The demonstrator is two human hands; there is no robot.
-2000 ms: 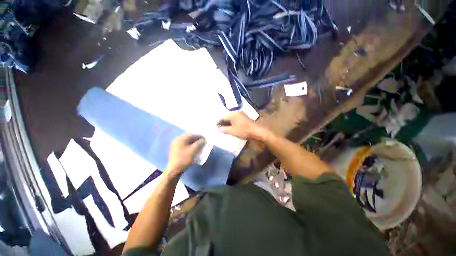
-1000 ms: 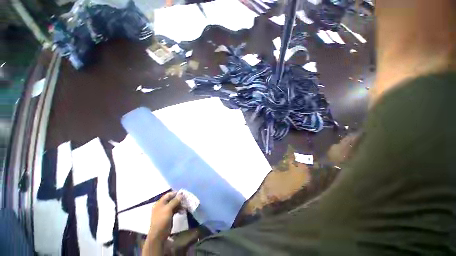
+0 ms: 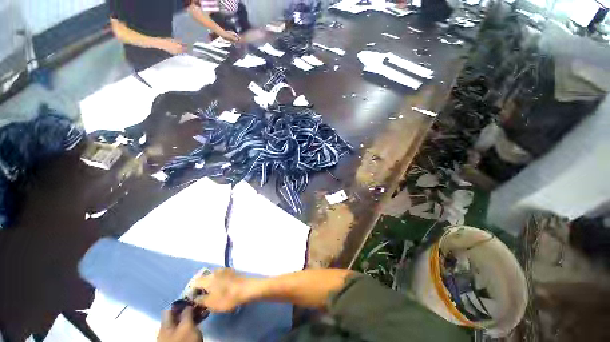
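A blue-grey rolled bundle (image 3: pixel 134 270) lies across white paper-topped cut panels (image 3: pixel 267 230). My left hand (image 3: pixel 179 327) is at the bottom edge of the picture, its fingertips closed on a small dark piece of fabric (image 3: pixel 184 308) over the roll. My right hand (image 3: pixel 224 290) reaches in from the right over the roll, fingers closed on a small pale crumpled paper (image 3: pixel 197 282). The two hands are close together; blur hides the exact grip. A narrow dark strip (image 3: pixel 229 224) runs over the white paper above the roll.
Striped offcuts (image 3: pixel 281 143) lie heaped beyond the panels. A small box (image 3: pixel 102 155) and dark fabric (image 3: pixel 40 147) are on the left. A white ticket (image 3: pixel 336 197) lies near the table edge. A scrap bucket (image 3: pixel 512 287) stands on the floor at right. People's arms show at the far side.
My right hand, out of sight a second ago with its arm raised, is back at the roll beside my left hand. A dark strip now lies over the panels. The view has tilted up.
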